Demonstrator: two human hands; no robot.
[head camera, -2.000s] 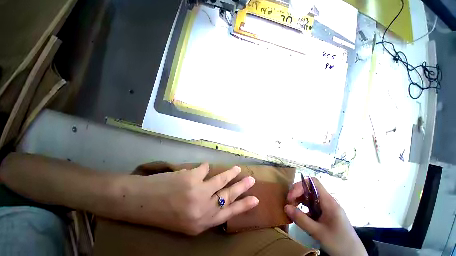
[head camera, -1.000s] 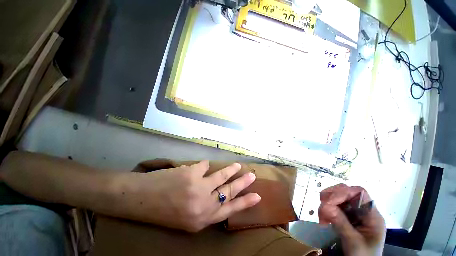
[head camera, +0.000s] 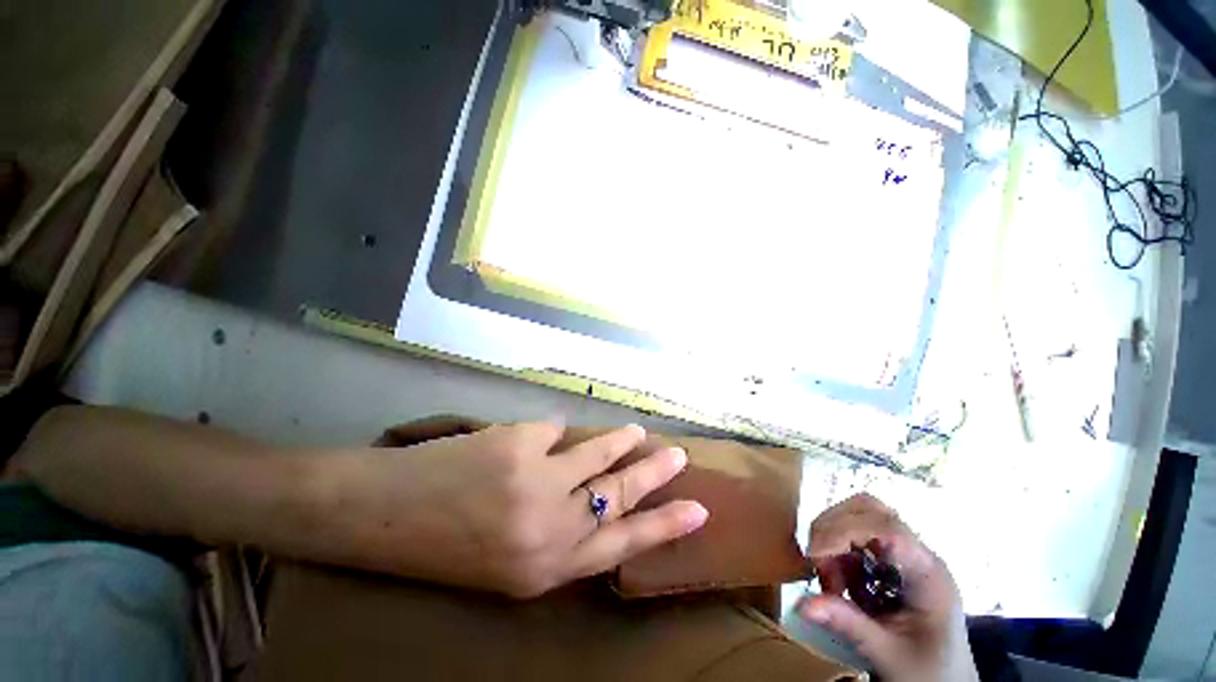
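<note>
A brown bag body lies over my lap and the table's front edge. A flat reddish-brown patch lies on it. My left hand rests flat on the cloth with its fingers spread, fingertips on the patch. My right hand is at the patch's lower right corner, closed around small dark thread snips. The snips' tips are near the corner; whether they touch a thread cannot be told.
A white template plate with yellow tape edges lies ahead, under part of the machine head. Brown pieces with tan edges are heaped at left. A tangled black cable and a thin tool lie at right.
My right hand was at the patch's right edge, moved away to the right, and is now back at its lower right corner with the snips. My left hand has stayed nearly still.
</note>
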